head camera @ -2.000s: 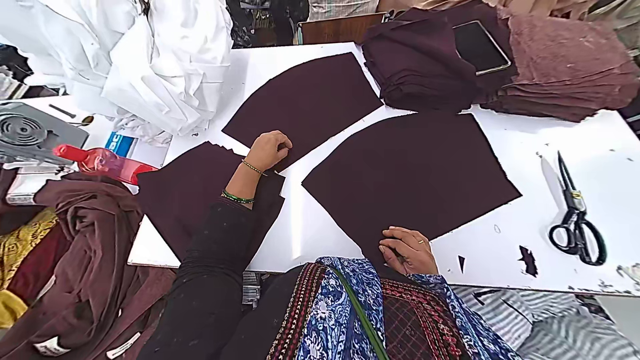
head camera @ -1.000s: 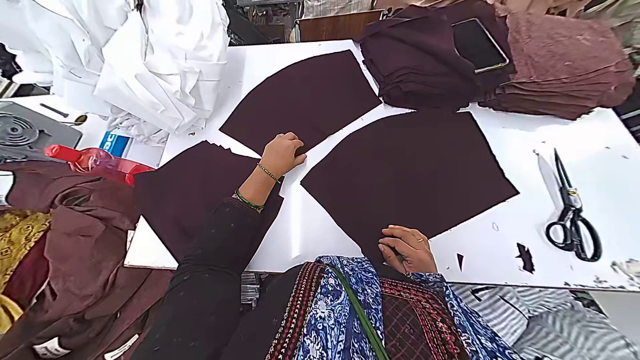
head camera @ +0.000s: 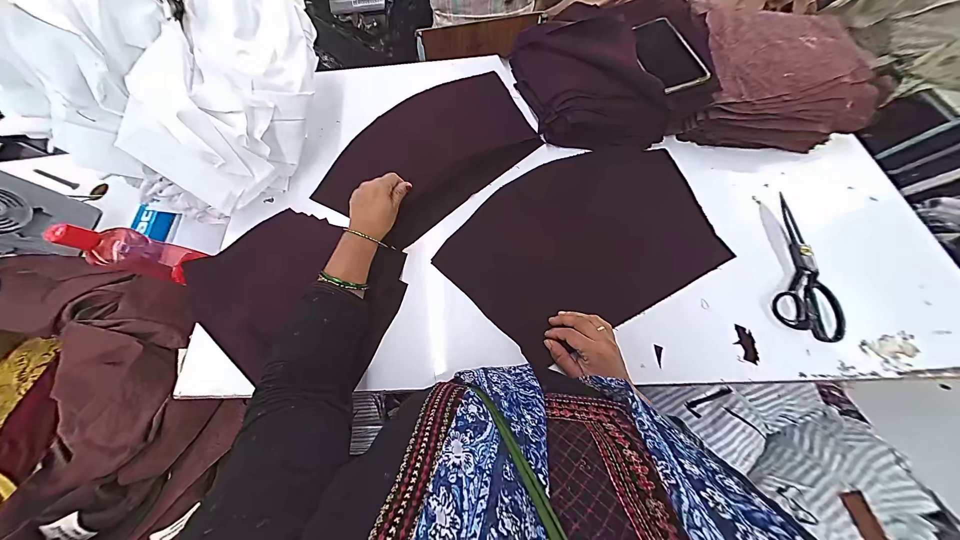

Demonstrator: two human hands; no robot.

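My left hand (head camera: 379, 204), fingers pinched together, is at the curved dark maroon cloth panel (head camera: 457, 127) at the back; a fold runs from its fingertips towards the panel's right corner. Below that wrist, a stack of dark cut cloth (head camera: 262, 277) lies partly under my forearm. My right hand (head camera: 589, 343), fingers curled, rests at the lower corner of a larger dark cloth panel (head camera: 585, 232); whether it grips the cloth cannot be told. Black-handled tailor's scissors (head camera: 806, 281) lie to the right, blades pointing away.
Piled white cloth (head camera: 217, 97) stands back left, beside a red-capped bottle (head camera: 127, 249) on its side. Folded dark cloth (head camera: 592, 82) bears a phone (head camera: 671, 54), next to stacked brownish-red cloth (head camera: 787, 75). Small scraps (head camera: 746, 343) lie near the front edge of the white table (head camera: 720, 300).
My left hand has moved slightly away from me and left, and a fold now shows in the back panel, which lay flat before. My right hand has stayed in place.
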